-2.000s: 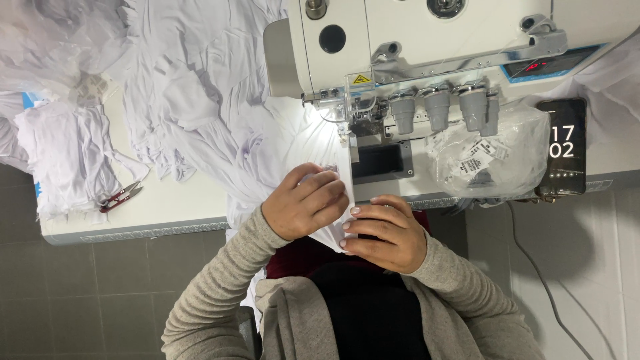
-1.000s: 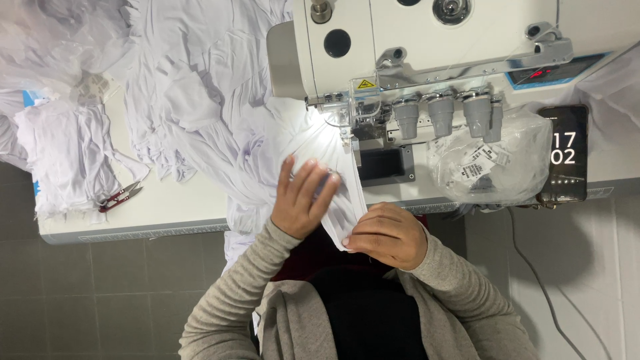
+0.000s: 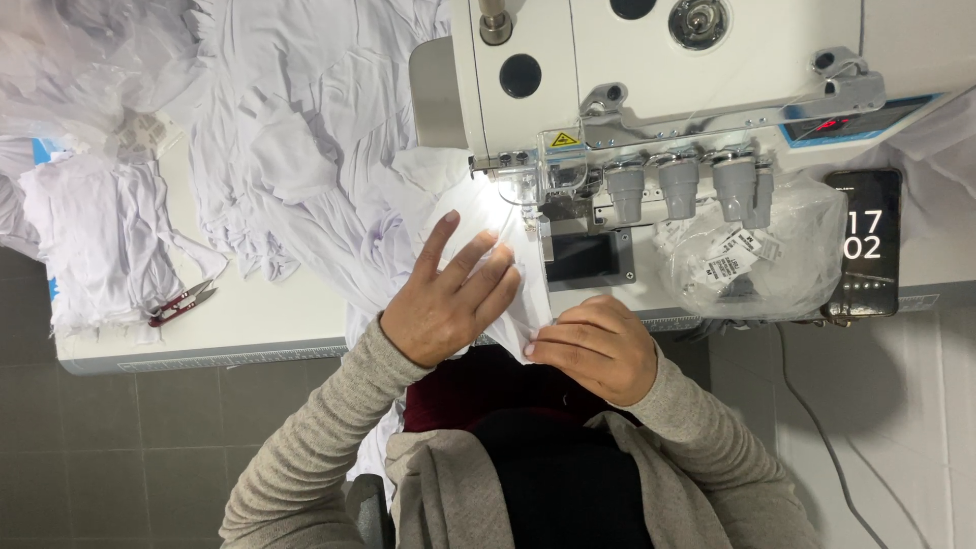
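White fabric (image 3: 526, 301) runs from under the lit needle area of an industrial sewing machine (image 3: 534, 183) down to the table's front edge. My left hand (image 3: 454, 301) lies on it, palm down with the fingers spread, just below and left of the presser area. Near the table's front edge, my right hand (image 3: 598, 347) pinches the lower right corner of the fabric between thumb and fingers. The fabric's right edge runs nearly straight from the needle area to that hand. The right thumb is hidden.
Heaped white fabric (image 3: 305, 152) covers the table's left-centre. Further left, red-handled thread snips (image 3: 181, 303) lie beside a stack of white pieces (image 3: 107, 244). A clear plastic bag of labels (image 3: 751, 252) and a phone (image 3: 865, 244) lie at right; a cable (image 3: 820, 427) hangs below.
Two seconds ago my left hand had its fingers curled at the fabric's edge; it has since moved left and opened flat. My right hand keeps hold of the lower corner.
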